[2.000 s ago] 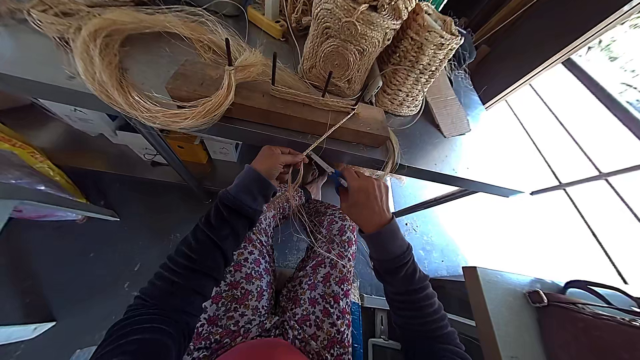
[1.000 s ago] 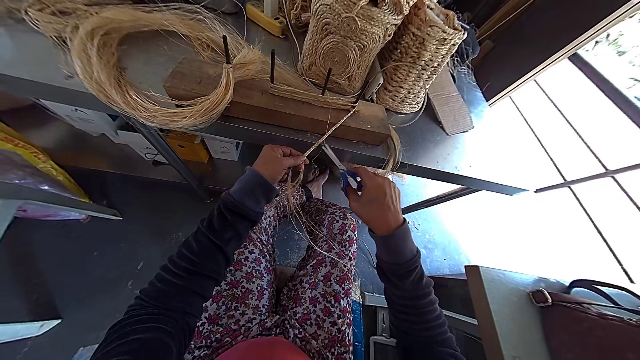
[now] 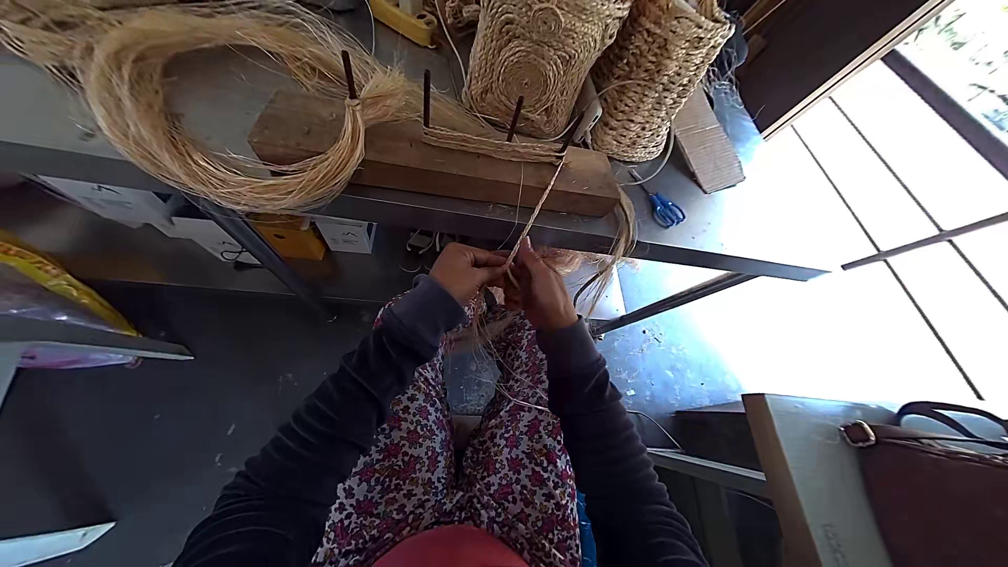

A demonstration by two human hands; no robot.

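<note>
My left hand and my right hand meet below the table edge, both closed on the lower end of a fiber cord. The cord runs taut up to the rightmost metal peg on a wooden block. More cord stretches between the pegs. A large hank of pale plant fiber loops around the left peg. Loose fibers hang under my hands over my lap. Blue-handled scissors lie on the table to the right of the block.
Two woven fiber baskets stand behind the block. A cardboard piece lies beside them, and a yellow power strip is at the back. Boxes sit under the metal table. A brown bag is at lower right.
The scissors, in my right hand before, now lie on the table. My right hand has moved left to the cord beside my left hand, which still holds it.
</note>
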